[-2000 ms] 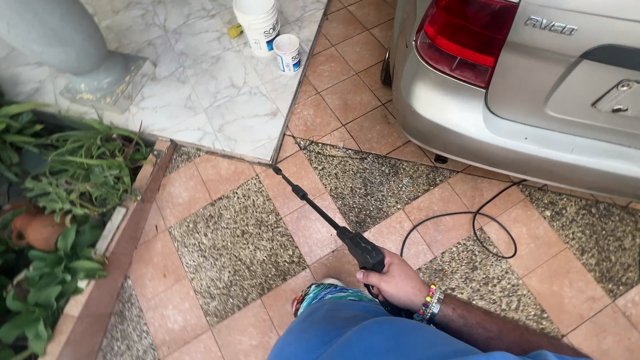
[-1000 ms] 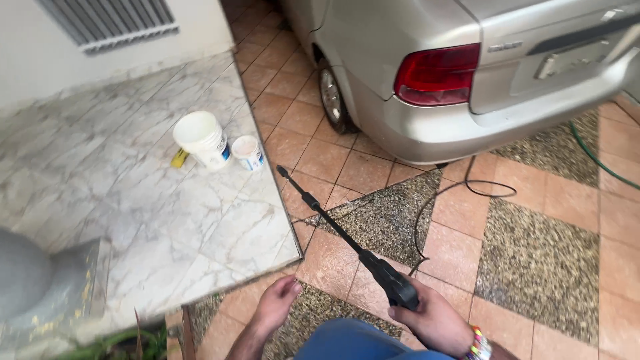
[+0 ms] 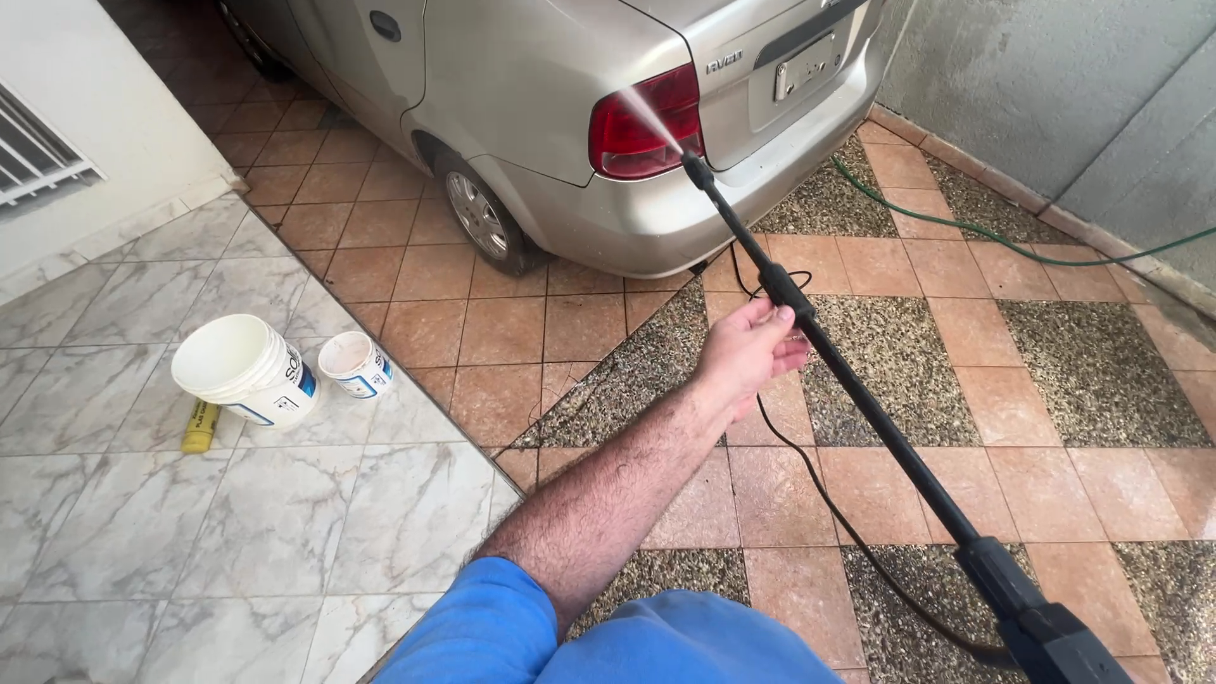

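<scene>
My left hand (image 3: 755, 351) has its thumb and fingers on the collar of a black pressure washer lance (image 3: 879, 418), which slants up from the lower right. White spray leaves the nozzle at its tip, in front of the red tail light (image 3: 646, 123) of a silver car (image 3: 541, 85). The lance's gun body (image 3: 1064, 641) runs out at the lower right corner. My right hand is out of the frame. A black hose (image 3: 822, 503) curves below the lance across the floor.
A white bucket (image 3: 247, 370), a smaller white tub (image 3: 355, 365) and a yellow tube (image 3: 199, 427) stand or lie on the raised marble-tiled ledge (image 3: 285, 532). A green hose (image 3: 1026, 252) crosses the floor at the right, near the grey wall (image 3: 1064, 85).
My left hand has come up onto the lance. Spray now leaves the nozzle, and the lance has swung up towards the tail light. My right hand has gone out of view.
</scene>
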